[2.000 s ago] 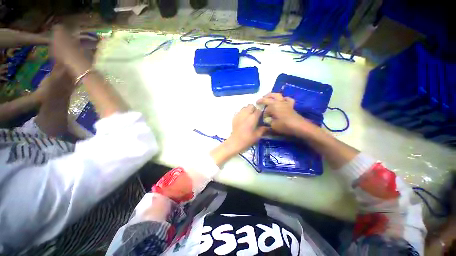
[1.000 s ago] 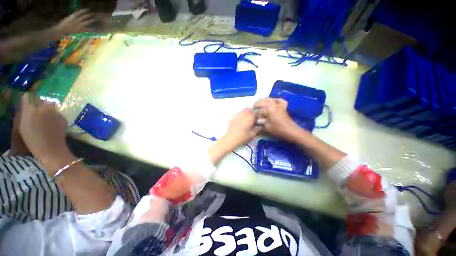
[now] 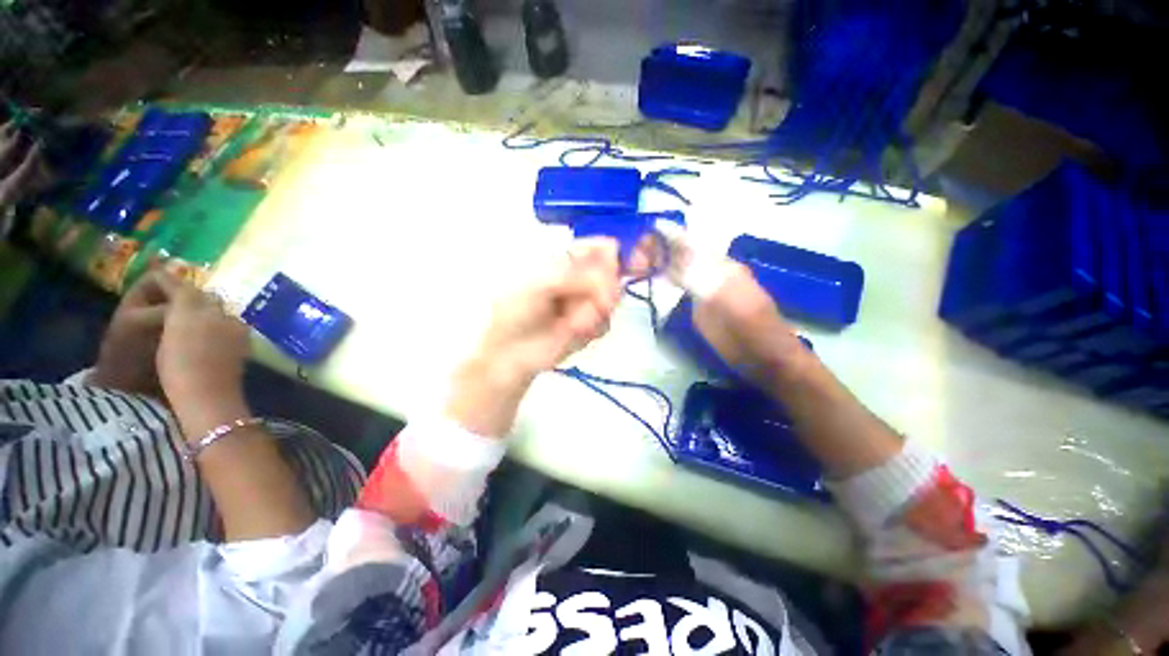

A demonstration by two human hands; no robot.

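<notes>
My left hand [image 3: 545, 320] and my right hand [image 3: 718, 295] are raised close together over the middle of the table, both blurred. A thin blue cord [image 3: 650, 244] shows between them; my fingers look closed on it. Under my right forearm lies a blue case, partly hidden. Nearer me is another glossy blue case [image 3: 737, 436] with a loose cord [image 3: 628, 385] running left from it. A blue case [image 3: 805, 279] lies beyond my right hand. Two more lie at centre back, one [image 3: 587, 192] plain to see, the other partly behind my hands.
A neighbour's hands [image 3: 192, 333] are at the left, beside a blue case [image 3: 298, 318]. Blue cases [image 3: 148, 167] lie on a green and orange sheet [image 3: 224, 212]. Stacked blue cases [image 3: 1064, 282] stand right. A cord bundle [image 3: 853, 103], a case [image 3: 692, 87] and dark bottles [image 3: 464, 49] are at the back.
My hands have moved a little apart, with cord now showing between them. The view has shifted slightly. The neighbour's raised hand has left the back left.
</notes>
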